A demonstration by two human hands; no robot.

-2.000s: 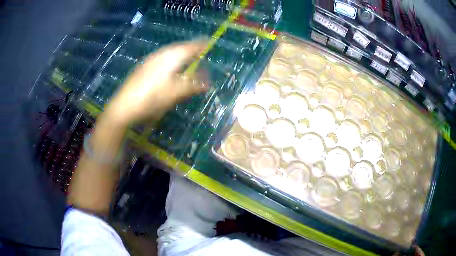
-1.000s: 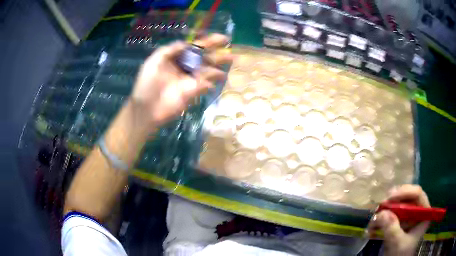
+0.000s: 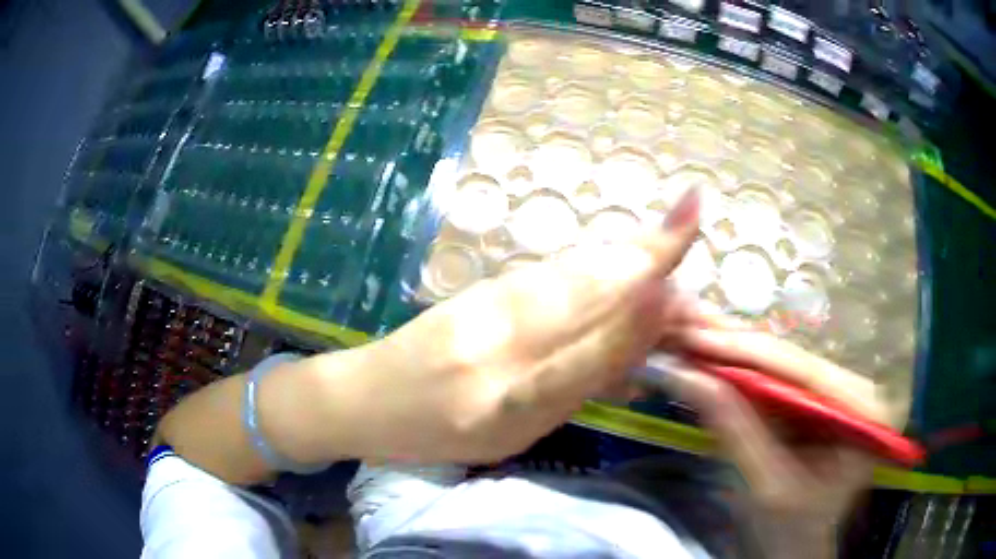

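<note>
My left hand [image 3: 513,349] reaches across the front of the round-pocket tray [image 3: 863,218] and meets my right hand; it is blurred. A small blue-grey piece, seemingly the speaker unit [image 3: 664,373], shows at the left fingers between the hands, mostly hidden. Thin reddish strands show faintly beyond the fingers. My right hand [image 3: 792,464] is closed around the red hand tool [image 3: 819,413], whose rear end points right and whose tip is hidden where the hands meet. The tray's visible round pockets look tan, with strong glare in the middle.
Clear slotted trays [image 3: 218,164] lie at left over the green mat with yellow tape. Dark coil-like parts [image 3: 293,22] stand at the far left. Stacked trays with white labels [image 3: 737,44] are behind the pocket tray. Trays of reddish parts [image 3: 164,349] sit lower left, below bench level.
My left hand has come from the slotted trays at left, with a dark disc, across to my right hand. The right hand and red tool have moved left and inward to meet it.
</note>
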